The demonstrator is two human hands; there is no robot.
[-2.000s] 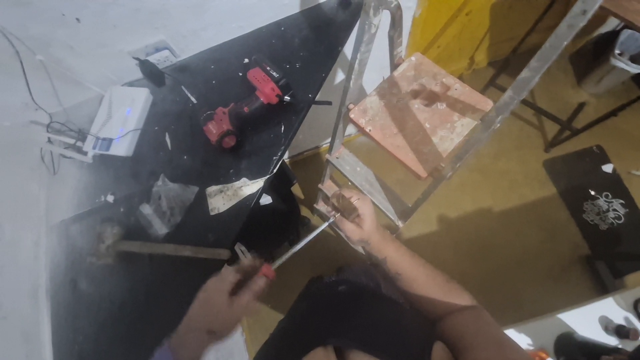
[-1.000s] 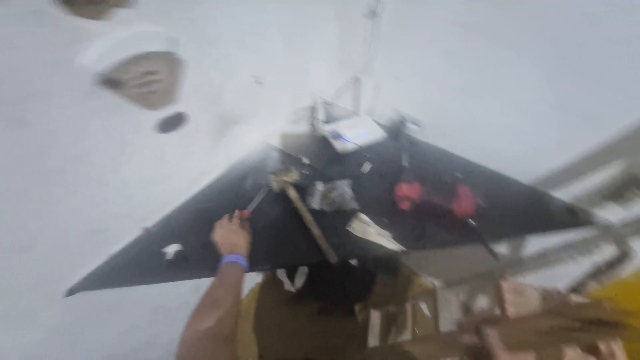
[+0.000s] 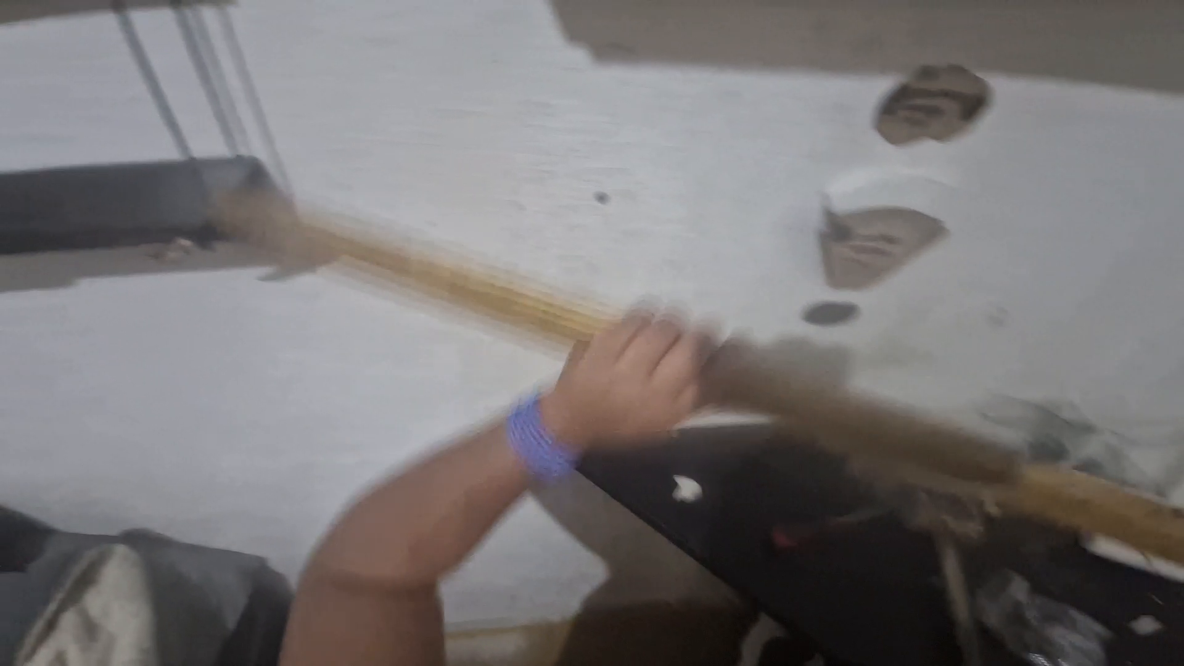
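My left hand (image 3: 638, 379), with a blue band at the wrist, is closed around a long yellowish pole (image 3: 462, 287), perhaps wooden. The pole slants from the upper left down to the right edge and is blurred by motion. Its upper left end overlaps a dark shelf or ledge (image 3: 102, 203) at the wall. Below the pole, a red-handled tool (image 3: 788, 536), its shape blurred, lies on the black table (image 3: 740, 518). A hammer (image 3: 957, 583) lies to its right, partly behind the pole. My right hand is out of view.
A clear plastic bag (image 3: 1041, 620) and a white scrap (image 3: 685, 488) are on the table. The white wall (image 3: 462, 166) has brownish patches and a dark round spot (image 3: 831, 313). Grey and light fabric (image 3: 139, 592) shows at the lower left.
My left hand was at the red-handled tool over the table and is now on the pole. My right hand, in view two seconds ago, is gone. The view has swung strongly.
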